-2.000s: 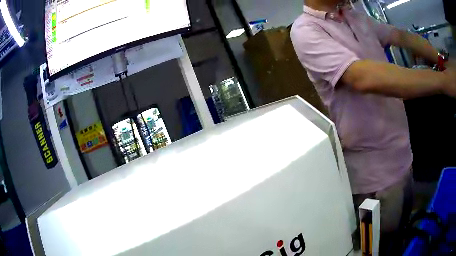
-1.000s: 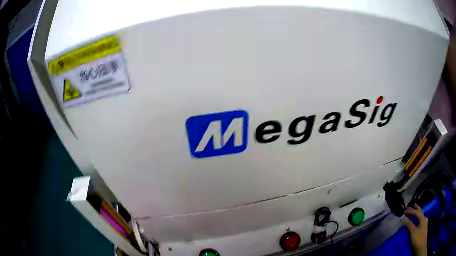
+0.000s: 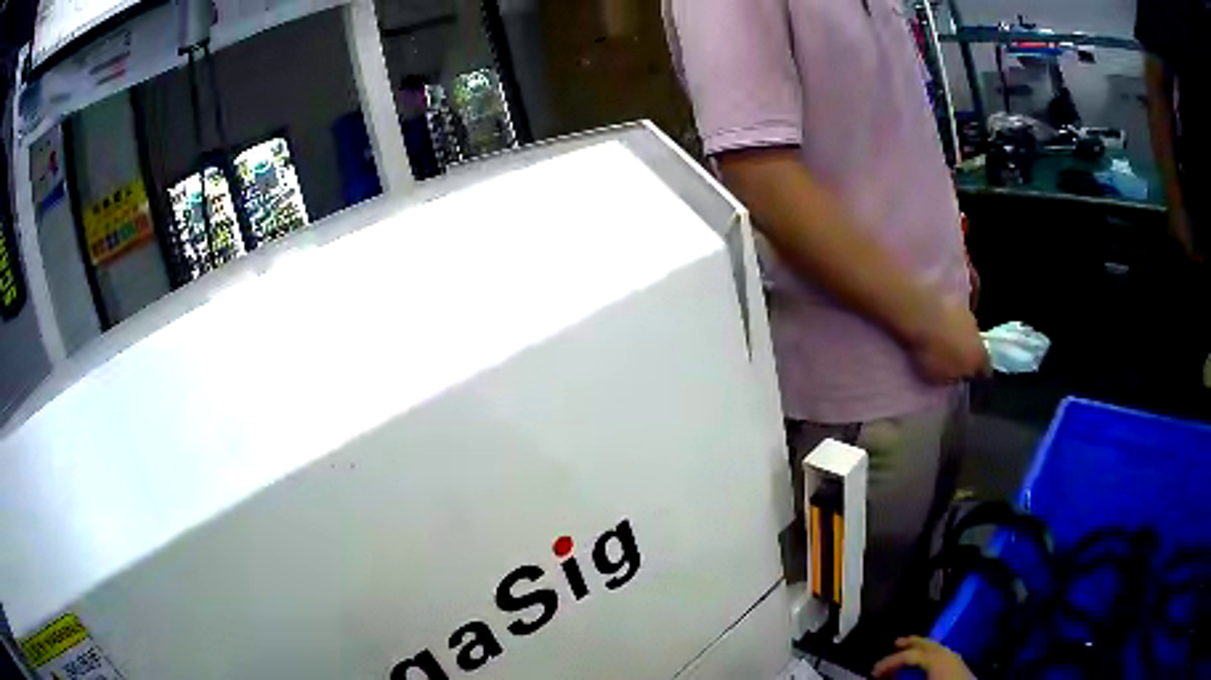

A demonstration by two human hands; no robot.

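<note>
The white test box (image 3: 438, 385) fills the left and middle of the head view, its lid closed, with part of the "MegaSig" lettering showing. My right hand (image 3: 926, 660) is at the bottom edge, mostly cut off, beside the blue bin. Its fingers show but I cannot tell whether it holds anything. Black headphones (image 3: 1096, 578) lie in the blue bin (image 3: 1129, 458) at the lower right. My left hand is out of the picture.
A white light curtain post (image 3: 834, 531) with a yellow-black strip stands at the box's right side. A person in a pink shirt (image 3: 850, 199) stands behind the box. A bench (image 3: 1062, 190) with equipment is at the back right.
The view has swung up and to the right from the box front, so the front buttons are out of view. The person's arm has come down since the earliest frame.
</note>
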